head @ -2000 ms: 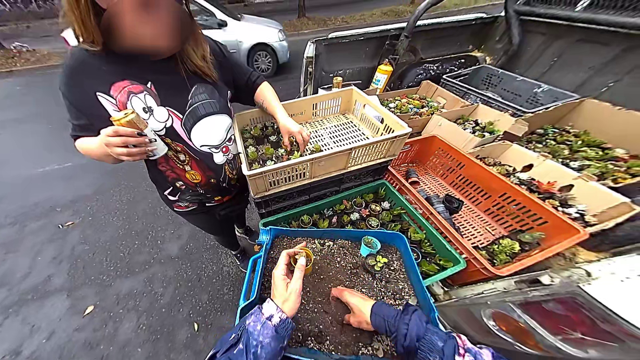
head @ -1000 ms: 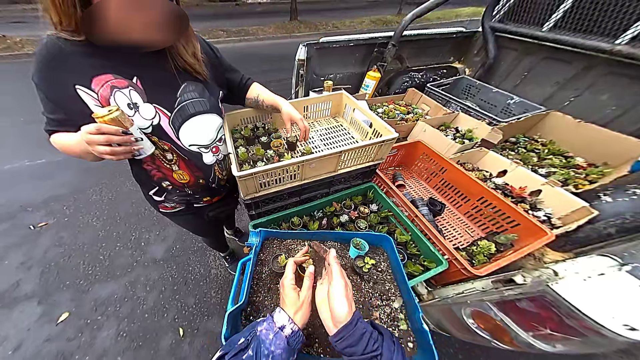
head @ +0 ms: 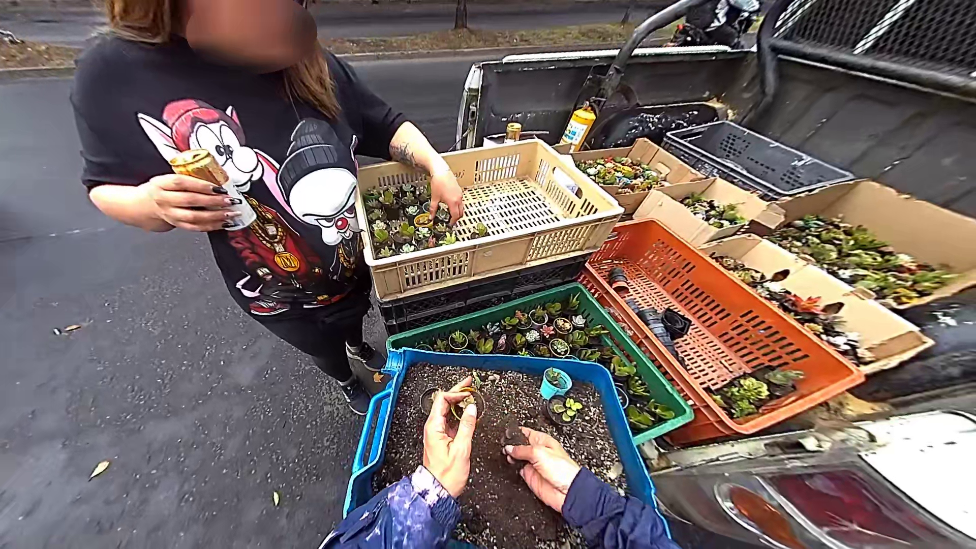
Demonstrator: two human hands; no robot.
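My left hand (head: 450,438) holds a small yellow-rimmed pot (head: 467,402) by its rim, over the left part of a blue plastic crate (head: 371,435) of potting soil. Between the fingertips of my right hand (head: 543,463) is a dark clump of soil (head: 513,437), just above the soil (head: 496,488). A turquoise pot (head: 555,383) with a small succulent stands near the crate's far right corner. Beside it is a dark pot with a green succulent (head: 566,409). Another dark pot (head: 429,399) sits partly behind my left fingers.
A green crate (head: 679,415) of potted succulents lies behind the blue one. Beyond stands a beige crate (head: 488,263), where a person (head: 252,168) reaches in, holding a can (head: 200,169). An orange crate (head: 831,381) with nested pots and cardboard boxes (head: 907,335) of succulents are at right, by a pickup bed.
My hands were close together a second ago and are now apart. The right one has moved away from the pot and now pinches dark soil. The left one still holds the pot.
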